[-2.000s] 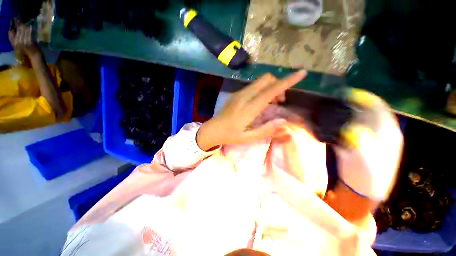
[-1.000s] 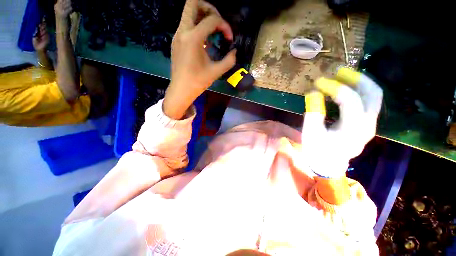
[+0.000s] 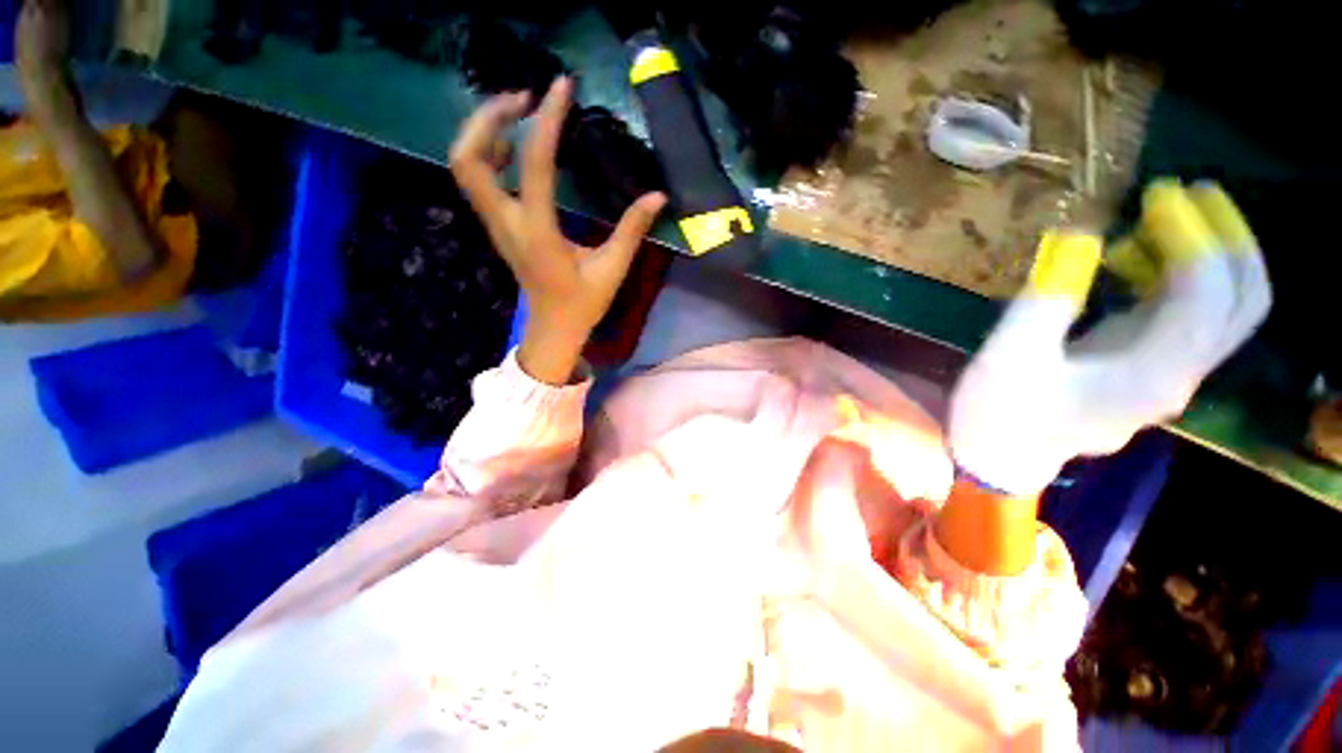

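My bare left hand [image 3: 548,243] is raised over the bench edge with its fingers apart and nothing in it. My right hand [image 3: 1111,331], in a white glove with yellow fingertips, is over the right of the bench edge, thumb and fingers apart and empty. A black tool with yellow bands [image 3: 684,147] lies between the hands on the green bench. A dark ruffled clump [image 3: 795,96] is beside it, at the left edge of the cardboard mat [image 3: 913,221]. A small clear dish [image 3: 977,133] with a thin pale stick across its rim sits on the mat.
Loose black pieces [image 3: 515,59] lie on the bench at the upper left. A blue crate of black pieces [image 3: 420,316] is below left, and one of brown pieces [image 3: 1177,640] below right. Blue trays [image 3: 140,397] are at far left, near a person in yellow [image 3: 89,221].
My left hand has moved lower and its fingers have spread. My right hand has moved right. The whole black tool and a dark clump beside it now show, and the view has shifted.
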